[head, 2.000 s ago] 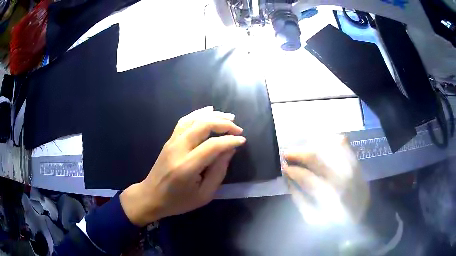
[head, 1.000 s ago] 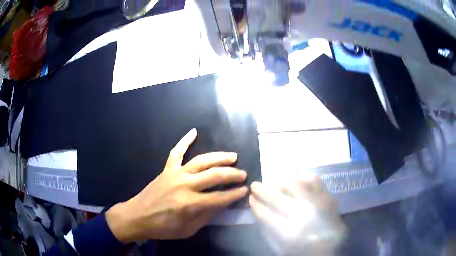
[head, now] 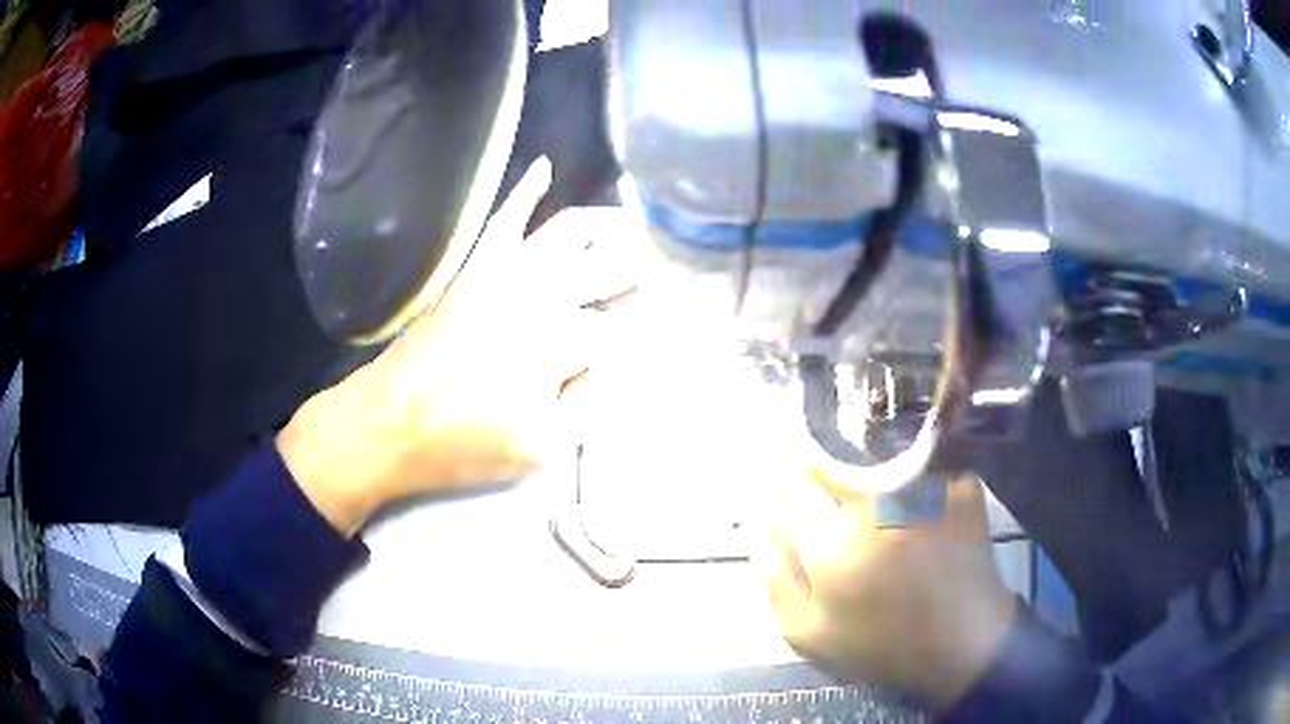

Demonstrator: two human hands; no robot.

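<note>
The black fabric (head: 156, 354) spreads over the left of the table and continues behind my left hand. My left hand (head: 453, 361) is left of the needle area, thumb stretched out and fingers apart, its fingertips washed out by the lamp glare. My right hand (head: 898, 587) is blurred, below the machine's end, with its fingertips in glare and partly behind the head; its grip cannot be told. The white sewing machine head (head: 835, 156) covers the upper middle and right. Needle and presser foot are lost in the glare.
A dark grey oval guard (head: 410, 163) hangs above my left wrist. The slide plate outline (head: 594, 552) shows between my hands. A ruler (head: 566, 693) runs along the front edge. Black fabric pieces (head: 1089, 509) lie right of the machine. A red plastic bag (head: 43, 156) is far left.
The view has moved closer to the machine head, which now fills the upper right. Both hands and the fabric have moved toward the needle area, and my hands are farther apart.
</note>
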